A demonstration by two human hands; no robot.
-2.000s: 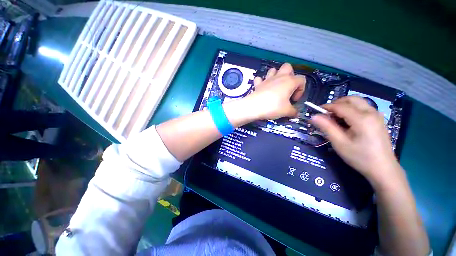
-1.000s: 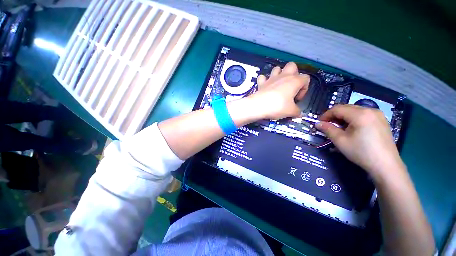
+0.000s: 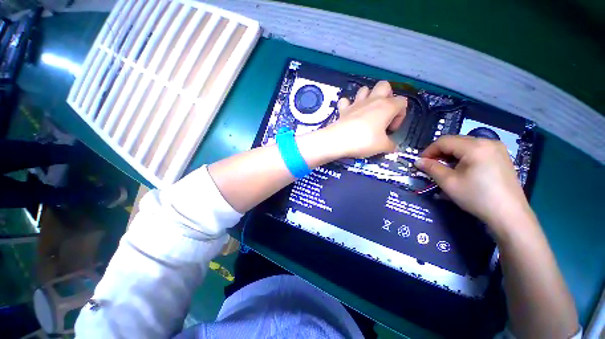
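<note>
An open laptop (image 3: pixel 371 218) lies innards up, its black battery pack (image 3: pixel 361 205) on the side nearest me. My left hand (image 3: pixel 371 120), with a blue band (image 3: pixel 292 153) at the wrist, rests over the motherboard between the fans, fingers bent; what lies under it is hidden. My right hand (image 3: pixel 471 173) is at the board's lower edge, thumb and index fingertips close together at the connectors. A thin red and dark wire (image 3: pixel 426 190) runs just below these fingertips. I cannot tell what is between them. The left fan (image 3: pixel 308 100) and right fan (image 3: pixel 483 134) show.
A cream slotted tray (image 3: pixel 189 99) lies left of the laptop on the green mat (image 3: pixel 229 142). A grey-white rail (image 3: pixel 398 53) runs behind the laptop. A stool (image 3: pixel 63 301) stands on the floor at lower left, with a person's dark-clothed legs above it.
The white stick-like tool seen in my right hand two seconds ago no longer shows. My right fingertips have come down to the board's lower edge. My left hand has barely moved.
</note>
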